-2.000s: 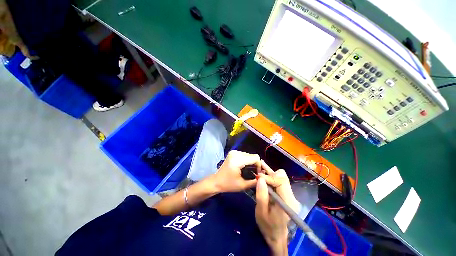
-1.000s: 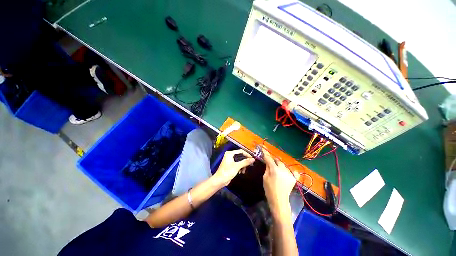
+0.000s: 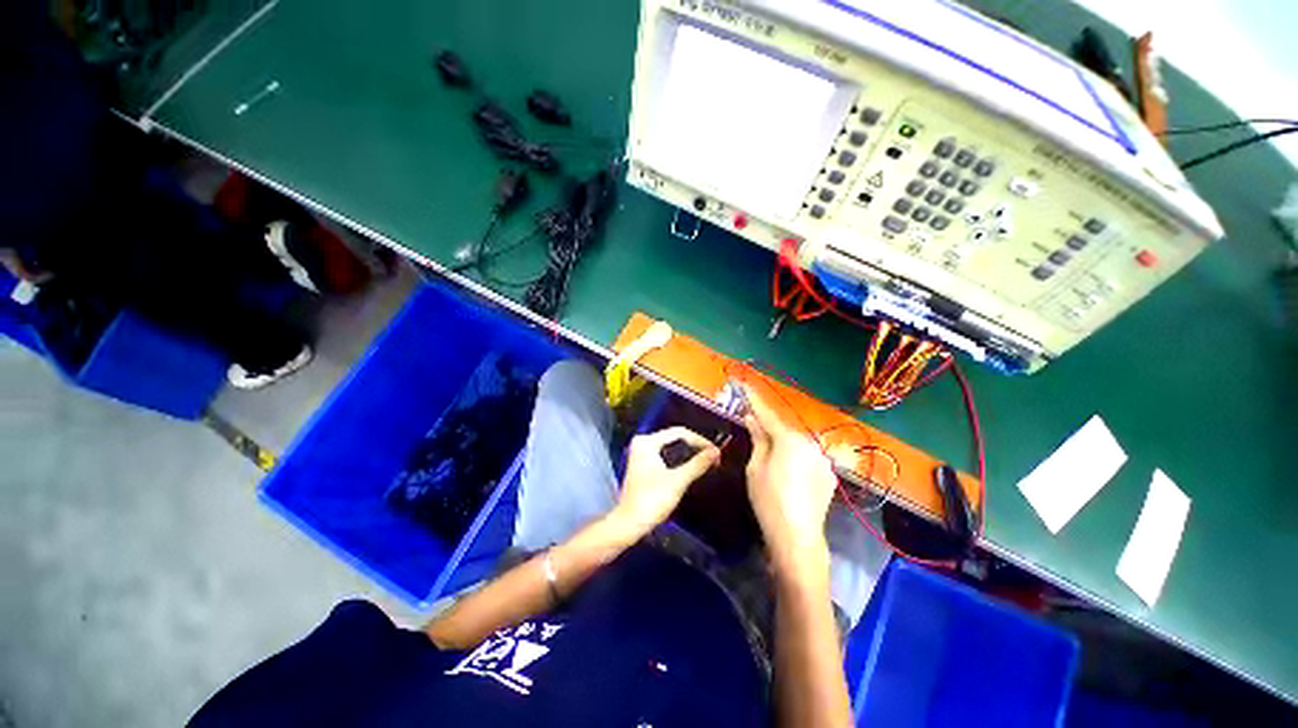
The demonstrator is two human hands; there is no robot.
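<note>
My left hand (image 3: 663, 472) holds a small black plug (image 3: 681, 454) in its fingers, in front of the bench edge. My right hand (image 3: 783, 462) has its fingertips at a white socket (image 3: 733, 398) on the orange fixture board (image 3: 675, 366); what it grips there is too small and hidden to tell. A thin red test lead (image 3: 977, 413) loops from the cream cable tester (image 3: 868, 185) to the board. A yellow piece (image 3: 622, 378) hangs at the board's left end, and a black clip (image 3: 955, 504) sits at its right end.
Black cables (image 3: 564, 242) lie on the green bench (image 3: 363, 107) left of the tester. Two paper slips (image 3: 1075, 474) lie at the right. A blue tote (image 3: 346, 434) with black cables stands at my left, another blue tote (image 3: 968, 651) at my right. A person's shoe (image 3: 271, 367) shows at far left.
Since two seconds ago, my right hand has left the test probe and moved to the board's socket. My left hand still holds the black plug, now apart from my right hand. The view has shifted.
</note>
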